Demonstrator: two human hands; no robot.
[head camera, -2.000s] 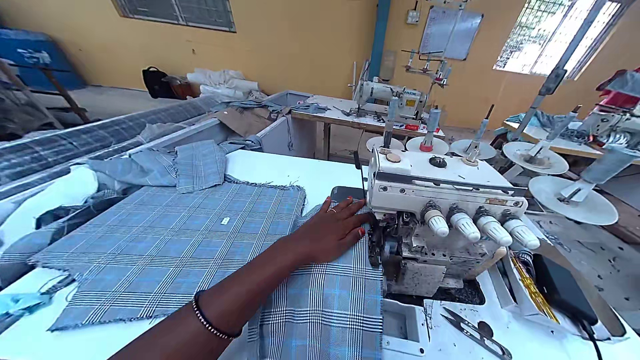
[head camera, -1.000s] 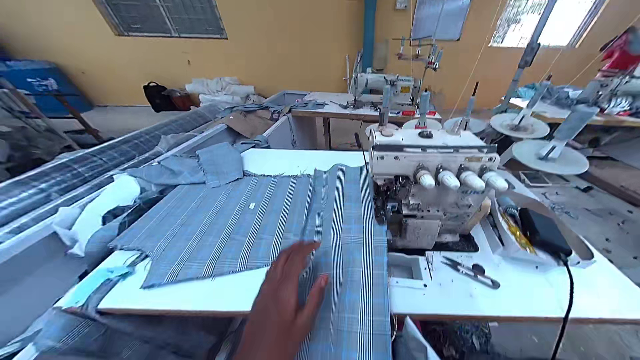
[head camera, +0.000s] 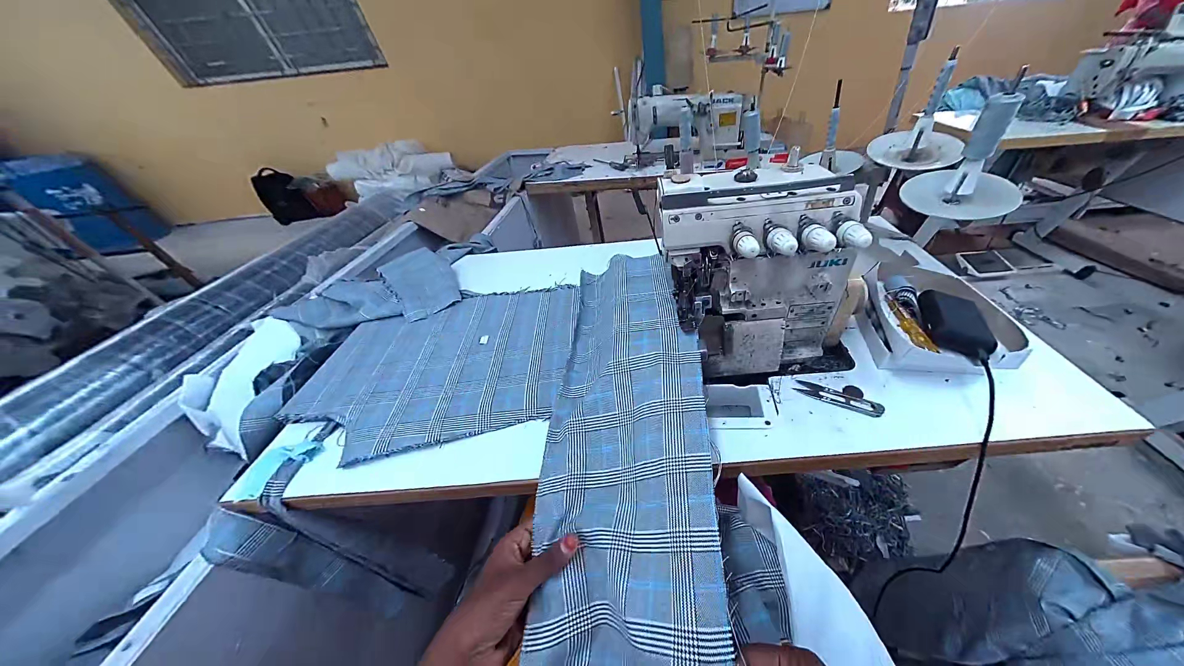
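Note:
A long plaid fabric panel (head camera: 629, 416) runs from the white Juki overlock machine (head camera: 758, 268) down over the table's front edge. Its far end lies beside the needle area. My left hand (head camera: 504, 592) grips the panel's left edge below the table edge, thumb on top. Only the top of my right hand (head camera: 777, 655) shows at the bottom edge of the view, by the panel's lower right side; its fingers are hidden. A second plaid piece (head camera: 435, 361) lies flat to the left, partly beside the long panel. Thread snips (head camera: 840, 398) rest right of the machine's base.
An open white box (head camera: 1008, 356) holds a black device (head camera: 957, 324) whose cable hangs over the table's front edge. Fabric scraps (head camera: 250, 379) hang at the left. Cone stands (head camera: 962, 194) stand behind the machine, and plaid cloth (head camera: 1027, 592) is at lower right.
My left hand has moved from on the fabric by the machine down to the panel's edge below the table. My right hand has come into view at the bottom.

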